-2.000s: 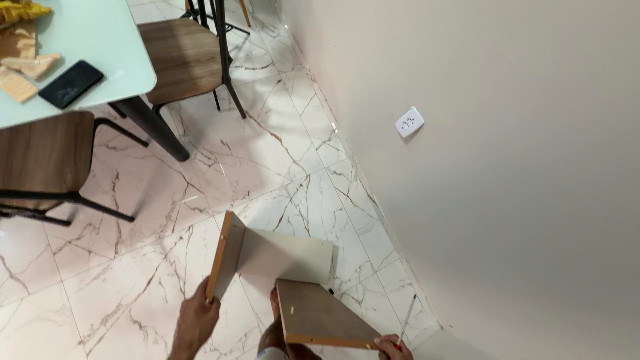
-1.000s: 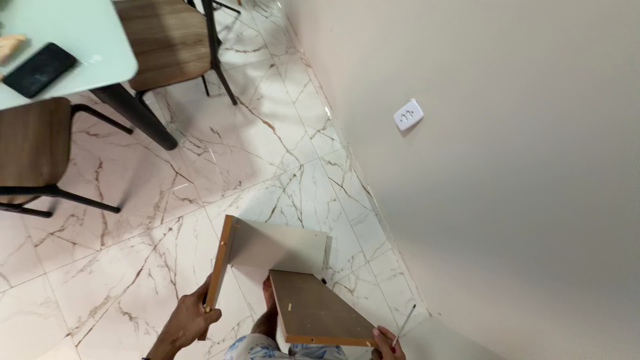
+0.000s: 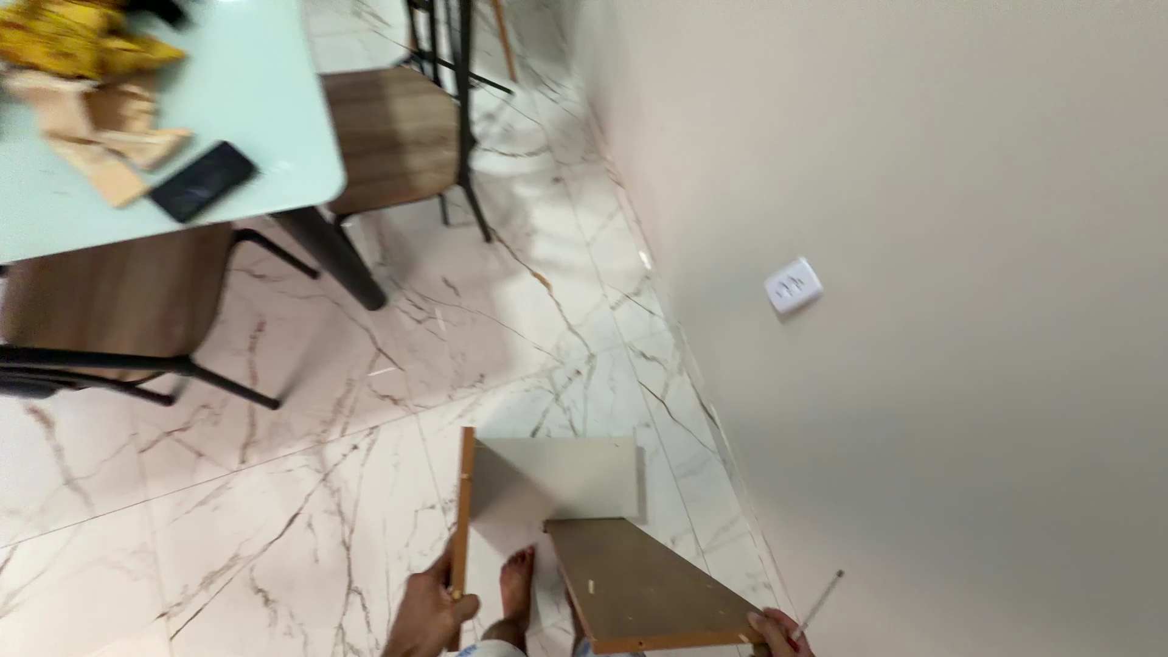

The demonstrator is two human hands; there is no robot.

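At the bottom of the head view, my left hand (image 3: 431, 607) grips the edge of an upright wooden board (image 3: 464, 511). A pale panel (image 3: 566, 474) extends right from that board, low over the floor. My right hand (image 3: 780, 631) holds the corner of a brown panel (image 3: 648, 584), which has a small dowel (image 3: 590, 587) on its face and small holes along its light edge. A thin screwdriver (image 3: 821, 602) also sticks out of my right hand, its shaft pointing up and right. Whether the brown panel is joined to the pale one cannot be told.
A glass-topped table (image 3: 274, 187) at upper left bears a phone (image 3: 203, 181), beige pieces (image 3: 114, 173) and a yellow bag (image 3: 64, 41). Two wooden-seated chairs (image 3: 392, 137) (image 3: 119, 297) stand beside it. The wall with a socket (image 3: 793, 286) runs along the right. My bare foot (image 3: 516, 579) is between the boards.
The board in my left hand now appears more edge-on than two seconds ago. Both hands keep their hold on the boards. The view has shifted somewhat.
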